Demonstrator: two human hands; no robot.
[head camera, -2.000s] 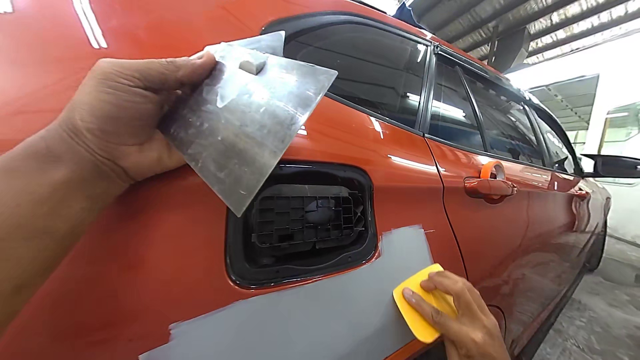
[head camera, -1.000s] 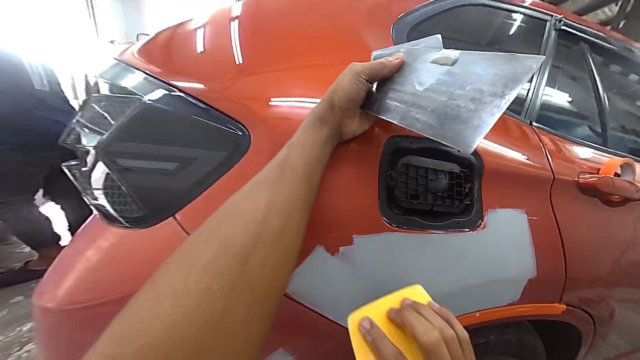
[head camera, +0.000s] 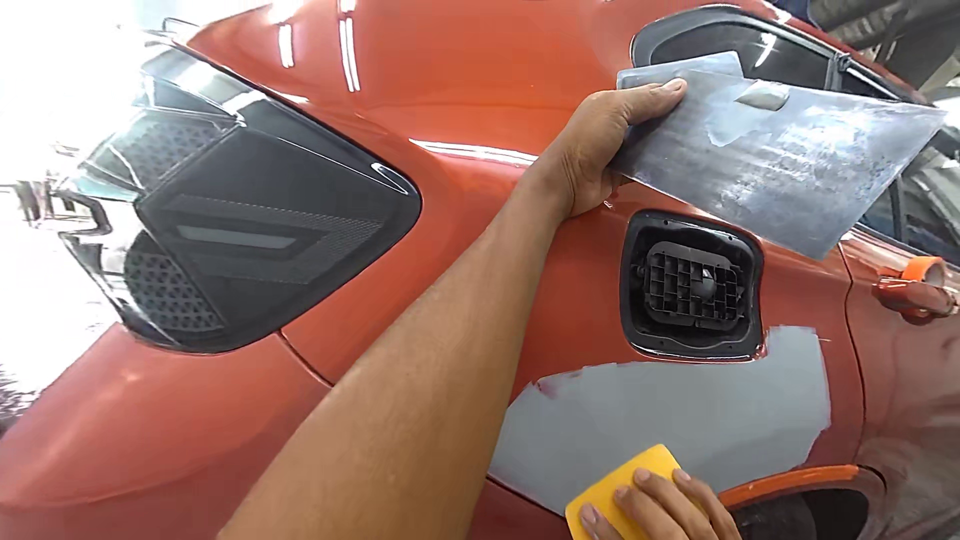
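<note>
My left hand (head camera: 604, 142) grips a flat metal sheet (head camera: 780, 165) with a small lump of grey putty (head camera: 763, 95) and a thin smear on it. Part of a second metal plate (head camera: 675, 71) shows behind that sheet. Low in the view, my right hand (head camera: 660, 506) holds a yellow spreader (head camera: 622, 487) at the lower edge of a grey coated area (head camera: 675, 412) on the red car's rear side panel; whether the spreader's edge touches the panel cannot be told. The coated area lies below the fuel filler recess (head camera: 694, 289), above the wheel arch.
A dark tail light (head camera: 277, 232) is at the left, above the bumper (head camera: 150, 427). Orange tape (head camera: 787, 484) runs along the wheel arch at the lower right. A roll of orange tape (head camera: 924, 270) sits on the door handle (head camera: 911, 296). Side windows are at the upper right.
The view has swung toward the car's rear. My right hand with the yellow spreader has moved from the coated area's right end near the door to its lower left part. My left hand keeps holding the sheet.
</note>
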